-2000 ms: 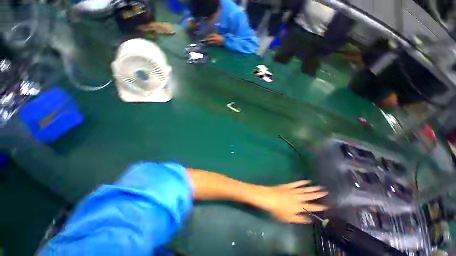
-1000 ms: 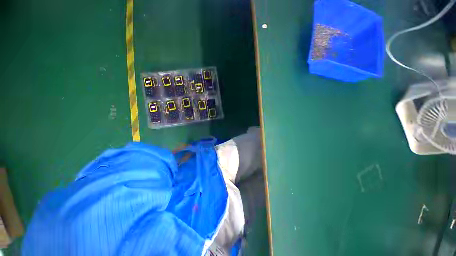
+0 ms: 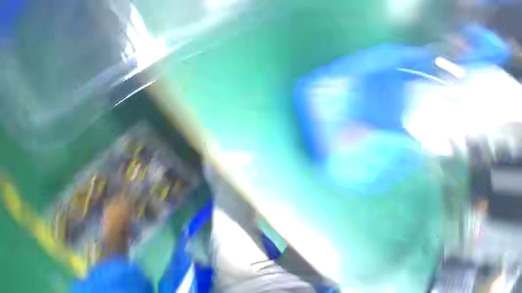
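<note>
The view is strongly blurred. A tray of boards with dark and yellow marks lies low on the left, beside the bench. A hand, by its side and sleeve my left hand, reaches over the tray. Its fingers are smeared, so whether it grips a board cannot be told. My right hand is not in view.
The blue parts bin stands on the green bench, beyond its slanting edge. A bright white shape, probably the fan, is at the right. Shiny clear plastic is at upper left. My knees and a yellow floor line show below.
The camera has turned sharply and come closer to the board tray. A hand now shows over the tray, where none was clearly seen a second ago.
</note>
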